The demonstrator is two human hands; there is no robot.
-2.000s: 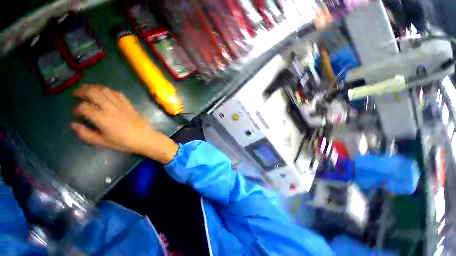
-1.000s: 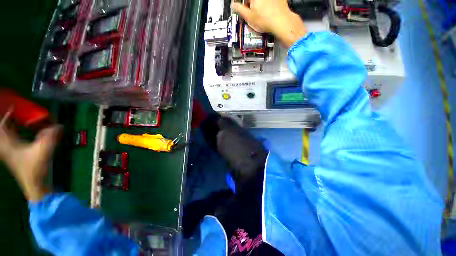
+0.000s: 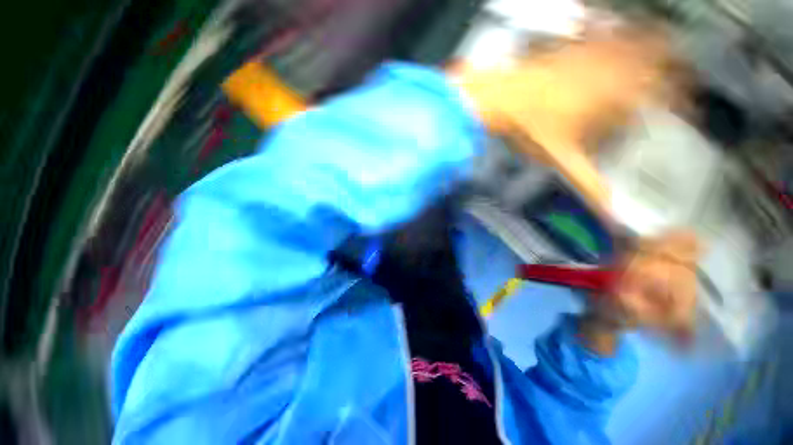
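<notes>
The picture is strongly blurred. My right hand (image 3: pixel 652 287) is closed on a red phone part (image 3: pixel 565 276), a narrow red shape that sticks out to the left of the fingers in front of the white machine (image 3: pixel 669 169). My left arm reaches across from the left. My left hand (image 3: pixel 565 91) is a large blur over the machine's upper part. Its fingers cannot be made out, nor whether it holds anything. The machine's fixtures are hidden or too blurred to tell.
A yellow-orange electric screwdriver (image 3: pixel 265 94) lies on the green bench at upper left, partly behind my left sleeve. Blurred red-edged items lie along the bench. The machine's green-lit screen (image 3: pixel 569 230) shows below my left hand. Yellow floor tape (image 3: pixel 500 296) crosses the blue floor.
The view has swung round. My left hand has moved from the far-left bench to over the machine. My right hand has come back from the fixture and now holds a red part.
</notes>
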